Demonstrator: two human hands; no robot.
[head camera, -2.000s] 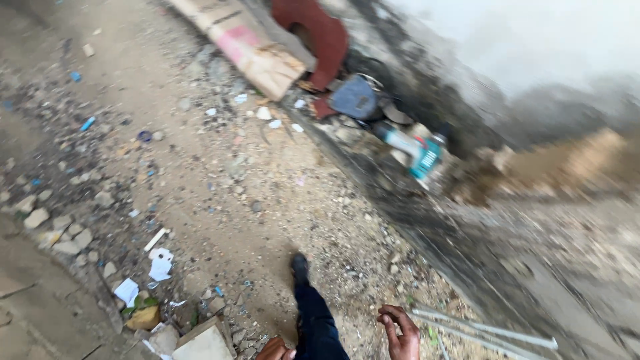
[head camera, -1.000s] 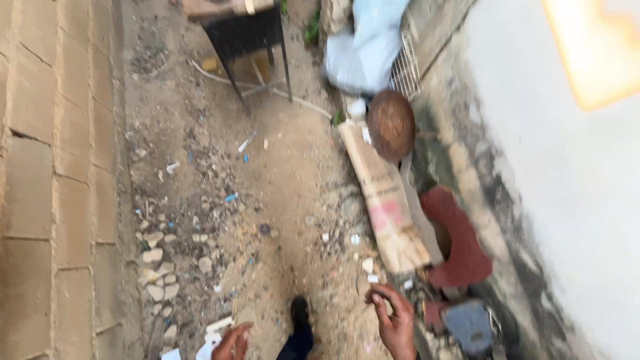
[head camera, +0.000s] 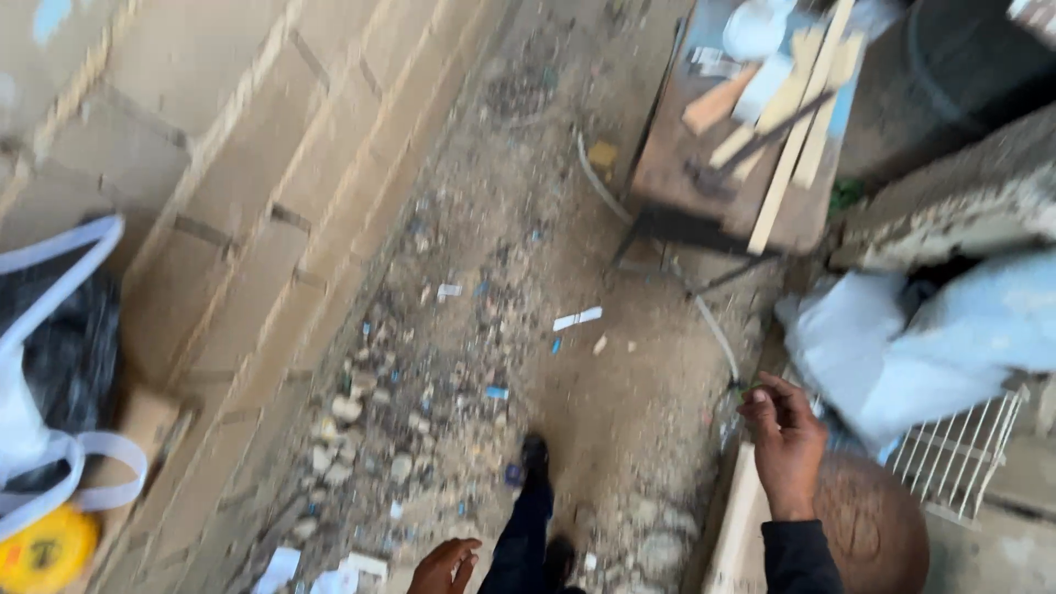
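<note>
My right hand (head camera: 788, 450) is raised at the right, fingers slightly curled, above a round brown object and near pale plastic sheeting. Nothing clear shows in its grip; a small green speck is at its fingertips. Low in the view, my left hand (head camera: 445, 568) hangs beside my dark trouser leg, partly cut off by the frame edge, with nothing seen in it. Ahead at the upper right stands a worn table (head camera: 660, 177) bearing wooden strips (head camera: 784, 186), a hammer-like tool (head camera: 742, 153) and a white bag (head camera: 755, 31).
A block wall (head camera: 247, 165) runs along the left, with a black bag with white straps (head camera: 66, 346) and a yellow round object (head camera: 49, 549). A pale hose (head camera: 718, 330) crosses the dirt path. Plastic sheeting (head camera: 932, 338), a white wire rack (head camera: 961, 458) and the round brown object (head camera: 874, 520) line the right.
The view has moved forward along the path; the table now shows its top with wood and a tool. My right hand appears higher in the view than before.
</note>
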